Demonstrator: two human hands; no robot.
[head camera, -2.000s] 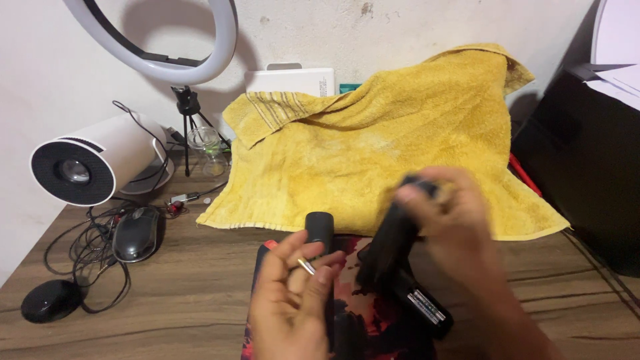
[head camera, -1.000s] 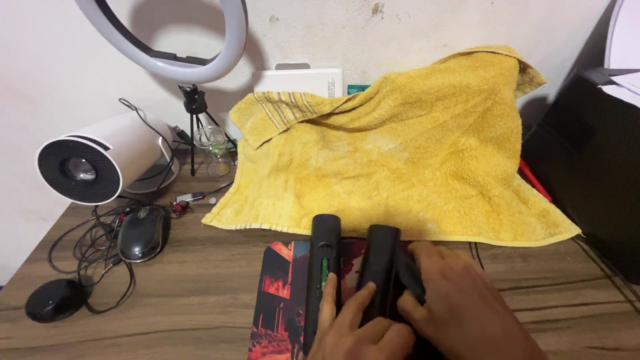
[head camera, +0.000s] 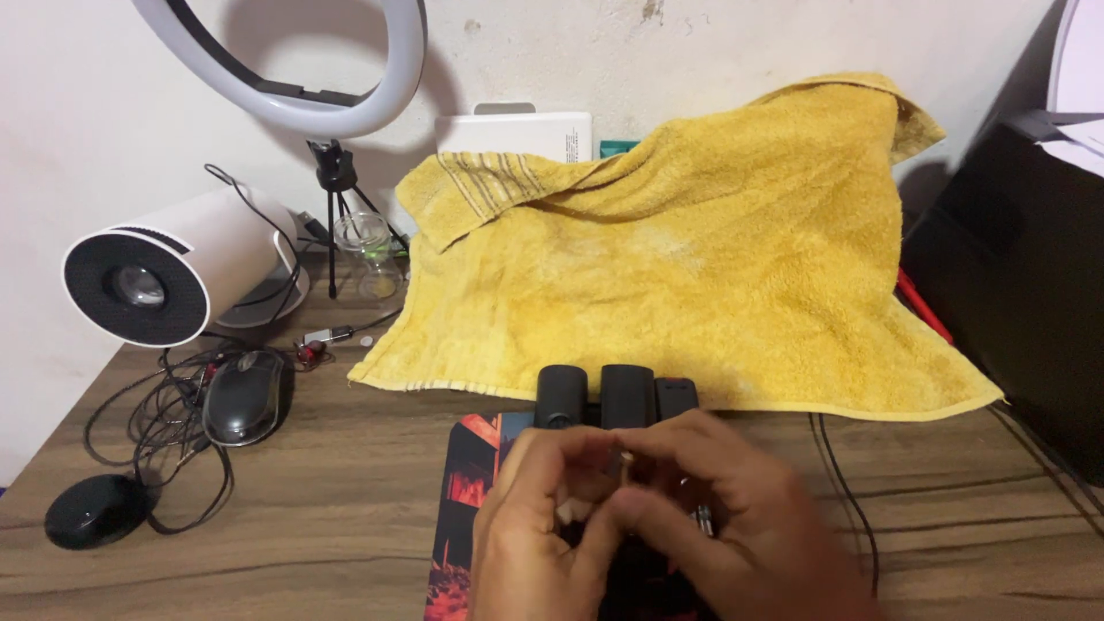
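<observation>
My left hand (head camera: 535, 526) and my right hand (head camera: 742, 517) meet over a dark patterned mouse pad (head camera: 448, 552), fingers curled toward each other. A small brass-coloured thing (head camera: 627, 466) shows between the fingertips of both hands; its kind is unclear. Just beyond the fingers lie a black elongated device (head camera: 561, 395), a second black device (head camera: 628, 395) and a third black piece (head camera: 677, 397), side by side, their near parts hidden by my hands. A shiny metal piece (head camera: 704, 520) is partly visible by the right fingers.
A yellow towel (head camera: 655, 285) spreads behind the devices. At left are a white projector (head camera: 198, 259), a computer mouse (head camera: 245, 397), tangled cables (head camera: 177, 414) and a round black object (head camera: 97, 511). A ring light (head camera: 336, 116) stands on a tripod (head camera: 332, 207). A black box-like object (head camera: 1018, 259) is at right.
Two seconds ago my right hand held a black device off to the right and my left held a small light-coloured thing. Both hands have since come together; the black devices now lie side by side.
</observation>
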